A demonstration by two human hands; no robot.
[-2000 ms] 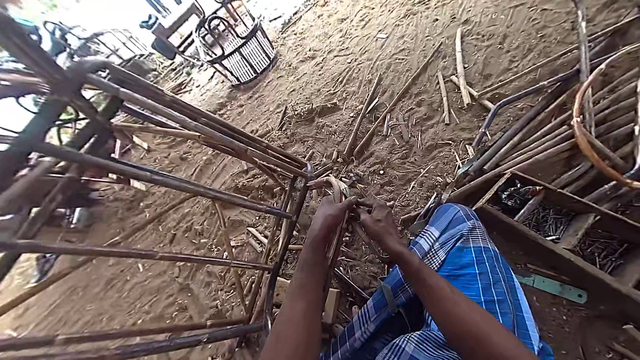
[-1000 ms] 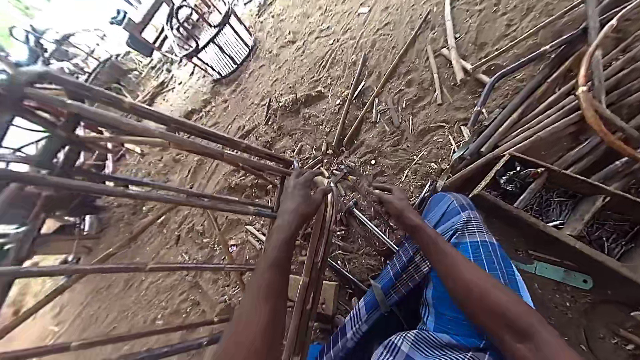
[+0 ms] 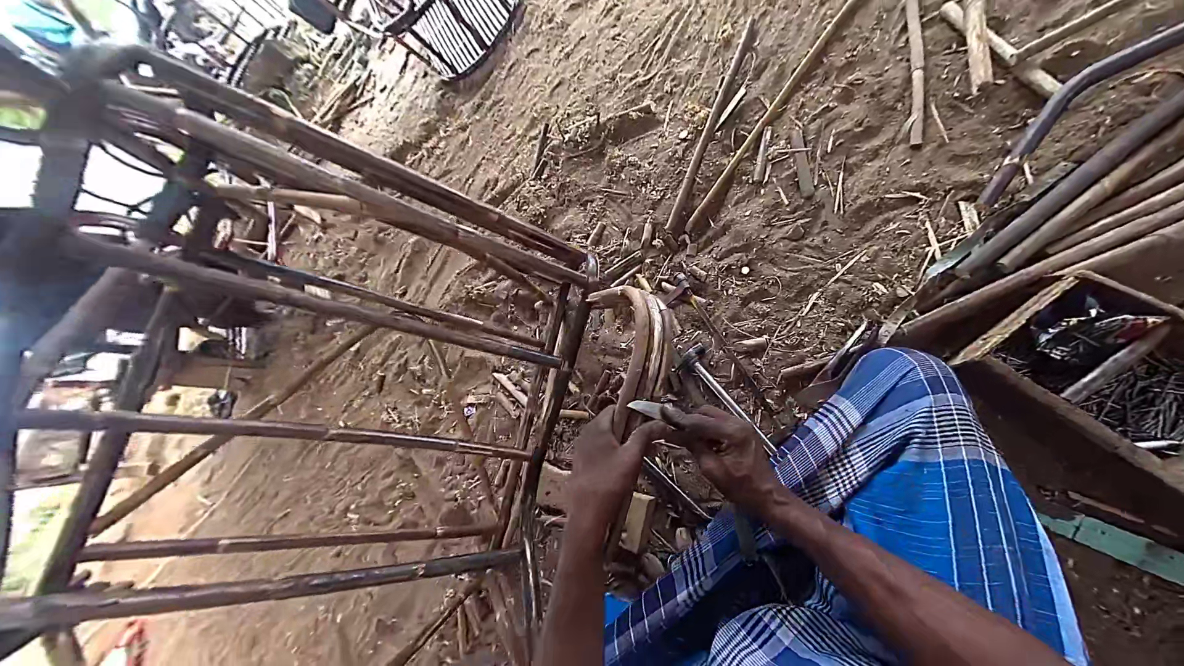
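Observation:
My left hand (image 3: pixel 606 455) grips the bent cane rods (image 3: pixel 645 347), whose curved top rises above the fingers. In my right hand (image 3: pixel 720 451) is a small knife, its short metal blade (image 3: pixel 646 408) lying across the rods by my left fingers. The rods stand close to the right end of a cane frame (image 3: pixel 559 398), made of dark poles and several long crossbars. A hammer (image 3: pixel 692 359) with a metal shaft lies on the ground just right of the rods. The lower part of the rods is partly hidden by my left hand and forearm.
A wooden box (image 3: pixel 1091 453) with small dark pieces stands at the right, below a pile of cane poles (image 3: pixel 1110 199). Loose sticks (image 3: pixel 786 106) and scraps lie on the sandy ground. A round cane basket (image 3: pixel 461 35) is at the top. Blue checked cloth (image 3: pixel 925 462) covers my knees.
My left hand has moved down the bent rods, leaving their curved top uncovered. My right hand has come in from the right, and the knife blade now lies at the rods.

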